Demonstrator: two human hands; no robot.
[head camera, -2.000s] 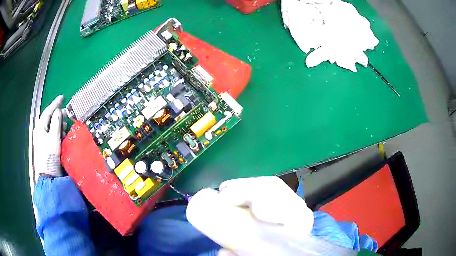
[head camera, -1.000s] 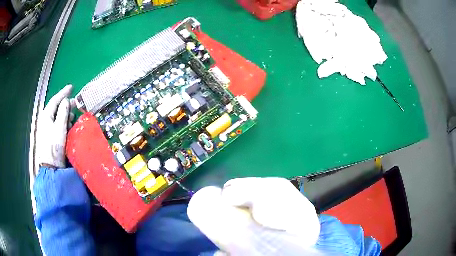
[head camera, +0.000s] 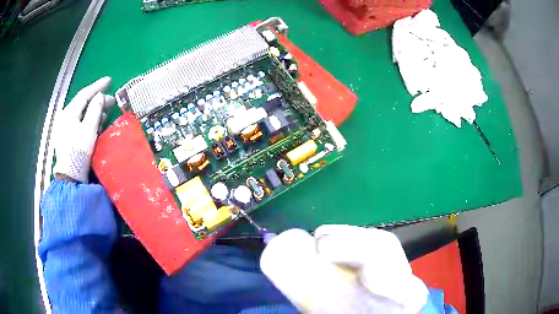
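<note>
A green circuit board (head camera: 245, 165) with a silver ribbed heatsink (head camera: 196, 68) lies tilted on a red foam pad (head camera: 138, 193). My right hand (head camera: 343, 267), white-gloved, is closed around a dispensing syringe, mostly hidden by the glove. Its purple hub (head camera: 268, 237) and thin needle show, the tip at the board's near edge beside the yellow blocks (head camera: 202, 205) and dark round cans with pale tops. My left hand (head camera: 79, 132), white-gloved, is at the left, by the heatsink's corner and the foam; whether its fingertips grip the board's corner is unclear.
A crumpled white sheet (head camera: 438, 70) lies at the back right, a thin dark rod (head camera: 487, 142) sticking out. Red foam (head camera: 374, 12) is at the back. Part of another board (head camera: 178, 3) shows at the top edge. A metal rail runs along the left. A red-padded, black-edged seat or tray (head camera: 441, 270) is lower right.
The view has shifted, so the board and foam appear further right. The needle tip has moved in from the board's near corner edge to beside the round cans and yellow blocks.
</note>
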